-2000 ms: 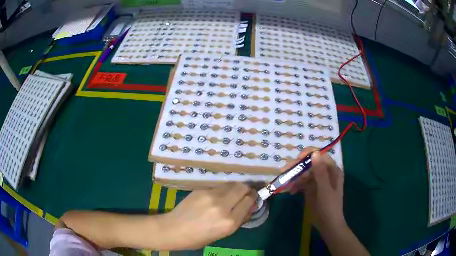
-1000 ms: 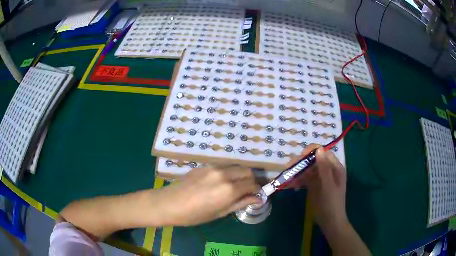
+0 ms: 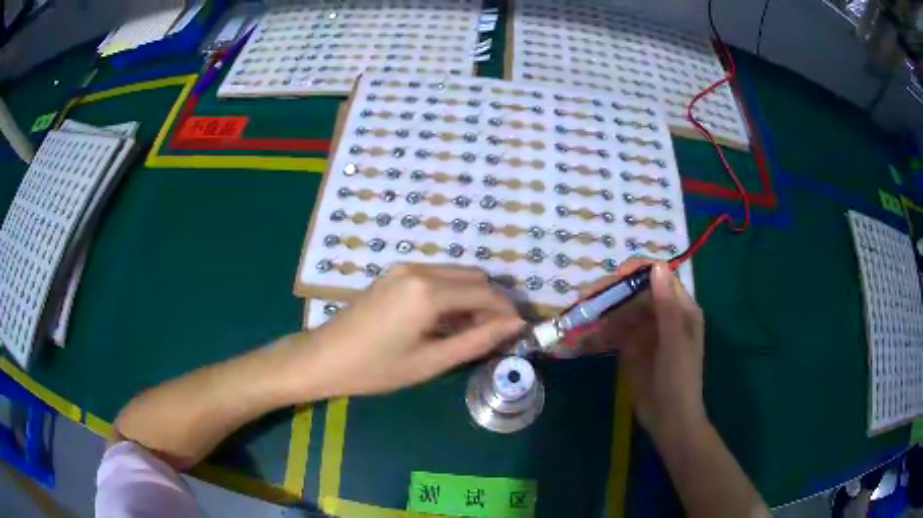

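The round stepped silver test fixture (image 3: 504,395) stands on the green mat, its whitish centre and dark hole uncovered. My right hand (image 3: 663,329) holds the test probe (image 3: 602,303), its white tip pointing down-left just above the fixture. My left hand (image 3: 430,324) is above and left of the fixture, thumb and finger pinched near the probe tip. A small shiny round component (image 3: 522,347), blurred, shows at these fingertips. The stacked foam component tray (image 3: 304,273) lies behind my hands, with rows of silver discs; my hands hide part of its front edge.
Two rear trays (image 3: 228,85) lie behind the stack. Side trays lie at the far left (image 3: 63,228) and far right (image 3: 891,324). The red probe lead (image 3: 717,172) runs to the upper right. A green label (image 3: 473,495) is in front and a red label (image 3: 212,130) at upper left.
My left fingers and the probe tip have lifted back from the fixture, uncovering its centre. The whole view has shifted slightly, with the trays now higher in the picture.
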